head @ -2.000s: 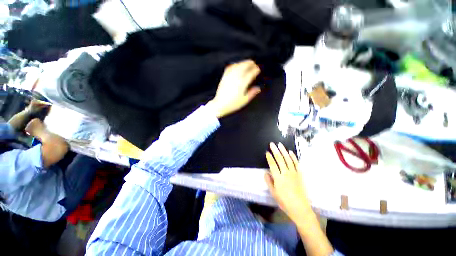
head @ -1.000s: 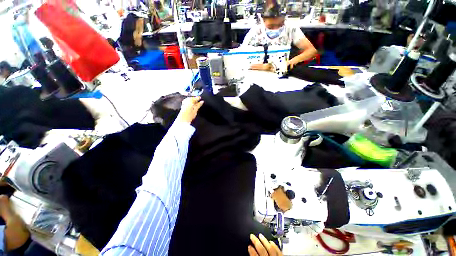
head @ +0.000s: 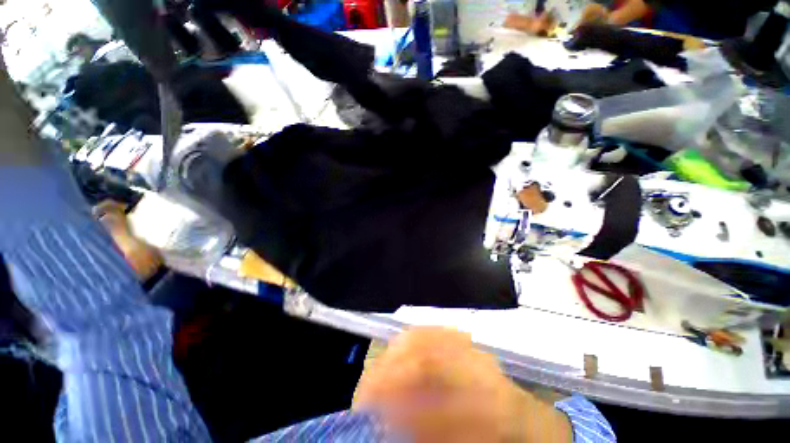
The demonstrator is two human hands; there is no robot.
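Note:
A large black garment piece [head: 372, 216] lies over the white table left of the sewing machine's needle area [head: 513, 247]. Its front edge lies near the table's front edge. Dark cloth strips [head: 303, 48] run up from it to the top edge at the upper left. My left sleeve rises along the left edge; a blurred dim shape is above the cuff, and my left hand cannot be made out. My right hand [head: 442, 385] is strongly blurred, low in front of the table edge over my lap. Its fingers and any hold cannot be told.
Red-handled scissors [head: 609, 291] and small orange-handled tools [head: 721, 339] lie right of the needle. A black strip [head: 617, 216] hangs on the machine head. A clear plastic bag [head: 667, 112] is behind it. Another person's arm [head: 130, 242] is at left, and hands are at the top.
My left arm has swung from the middle of the cloth to the far left and up. My right hand has moved off the cloth's front corner. Dark strips now rise at upper left.

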